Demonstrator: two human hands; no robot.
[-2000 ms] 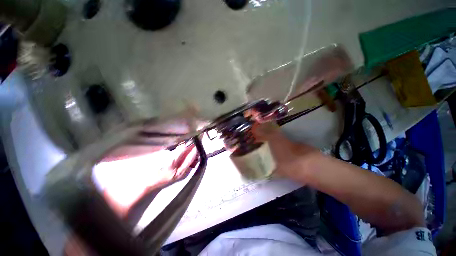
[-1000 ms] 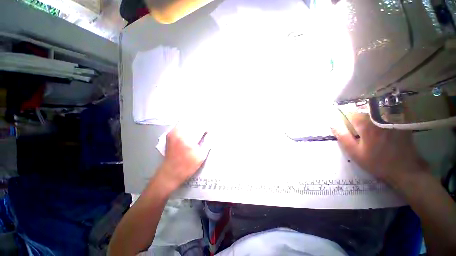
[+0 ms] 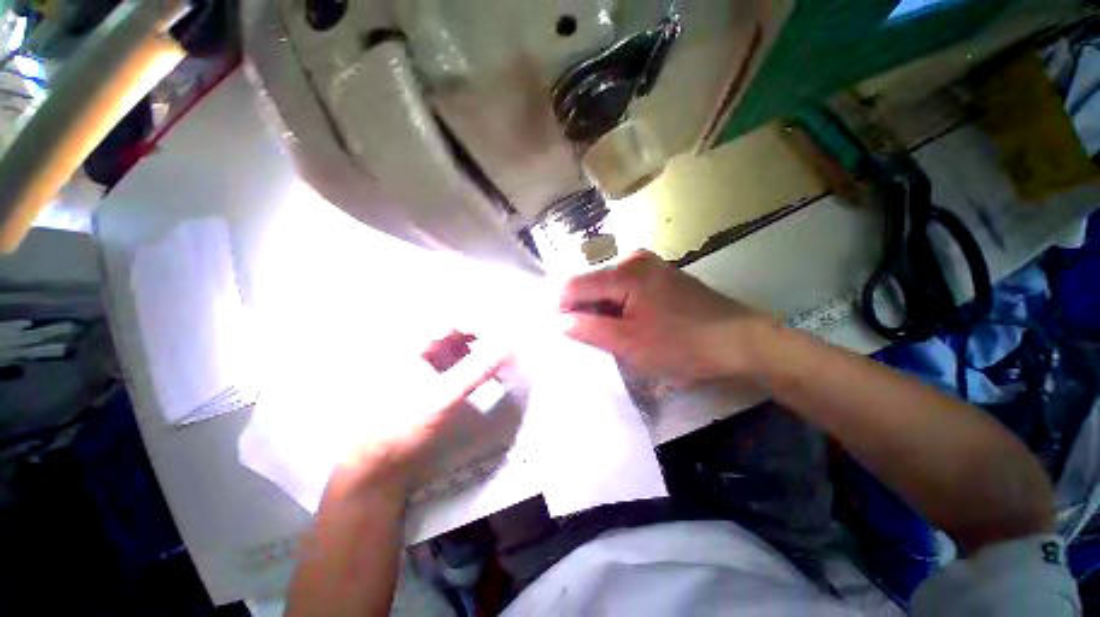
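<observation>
A white cut piece (image 3: 591, 436) hangs from my right hand (image 3: 657, 316) over the table's front edge. My right hand is closed on its upper end, just below the needle area of the cream sewing machine head (image 3: 483, 97). My left hand (image 3: 416, 432) lies to the left, partly washed out by lamp glare, its fingers pointing toward the same piece. White cloth also shows beside my left hand, but the glare hides whether the hand grips it. The presser foot and needle are not clearly visible.
A stack of cut pieces (image 3: 191, 319) lies at the table's left. The work lamp (image 3: 85, 115) is at the upper left. Black-handled shears (image 3: 923, 259) lie right of the machine. A yellow box (image 3: 1035, 127) is at the right end, with cloth and blue bin parts below.
The view has swung right, showing the machine head and shears. My right hand now holds a white piece near the needle area; my hands are closer together.
</observation>
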